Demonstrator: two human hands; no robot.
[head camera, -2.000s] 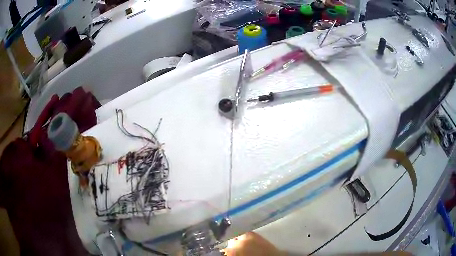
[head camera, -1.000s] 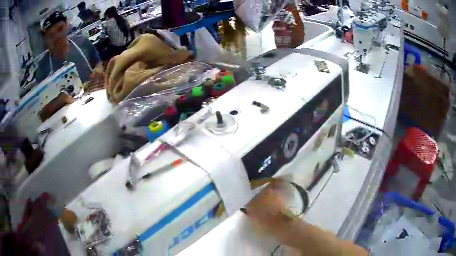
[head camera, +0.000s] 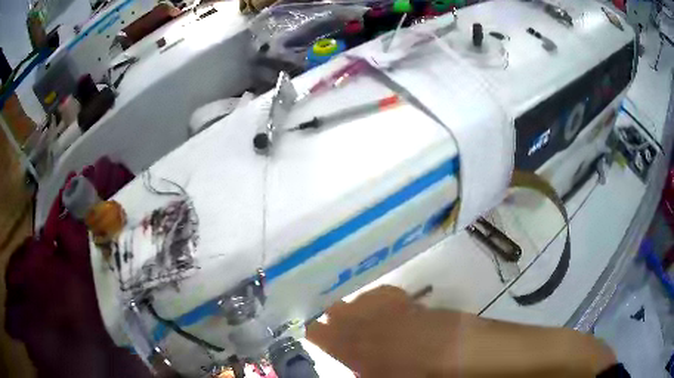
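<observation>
The white sewing machine head (head camera: 355, 184) with a blue stripe and "JACK" lettering crosses the view. My right hand (head camera: 369, 325) reaches in from the lower right, just below the machine's left part; its fingertips are blurred or hidden near the thread tension assembly (head camera: 240, 303). A slim grey tip (head camera: 420, 293) shows beside the hand; I cannot tell whether it is held. Maroon fabric (head camera: 66, 295) hangs at the left end. Dark metal snips (head camera: 497, 240) lie on the bed beneath the arm. My left hand is not in view.
A white band (head camera: 480, 140) wraps the arm, with a tan-and-black strap (head camera: 563, 244) looping below it. An orange-ended pen (head camera: 347, 114), a thread-covered pad (head camera: 159, 240) and a grey-capped bottle (head camera: 81, 198) are on the head. Thread cones (head camera: 325, 50) stand behind.
My right hand has moved left, from beside the strap beneath the arm to near the tension assembly. The view has turned back down and left, onto the machine's left end.
</observation>
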